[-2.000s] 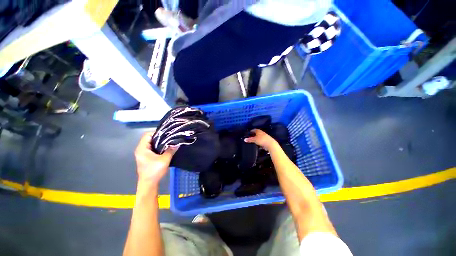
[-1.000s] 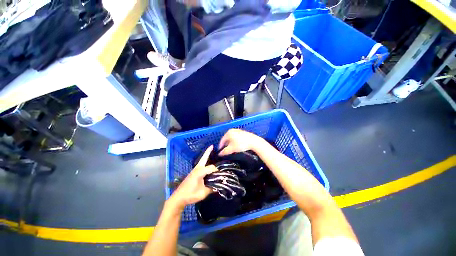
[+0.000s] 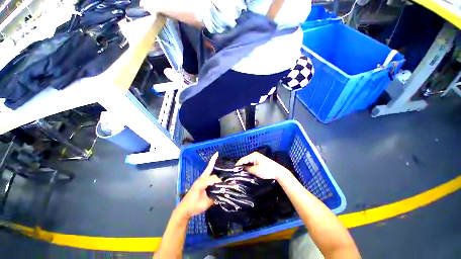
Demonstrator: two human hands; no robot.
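Observation:
A bundle of black sewn pieces (image 3: 232,195) with pale striped edges is held in my left hand (image 3: 198,195), over the left part of the blue plastic basket (image 3: 323,174). My left index finger points up, away from the bundle. My right hand (image 3: 260,166) is at the upper edge of the bundle, its fingertips on a black piece there. More dark pieces (image 3: 278,205) lie in the basket below; their outlines merge.
A person (image 3: 242,60) sits on a checkered stool (image 3: 299,73) just beyond the basket. A white table (image 3: 108,91) with dark fabric stands at the left, a bin (image 3: 119,136) under it. A solid blue bin (image 3: 328,96) stands at the right. A yellow line (image 3: 106,242) crosses the floor.
The bundle has moved from the basket's left rim to inside it, and my right hand from the loose pieces to the bundle's upper edge. The view has shifted, showing more of the table.

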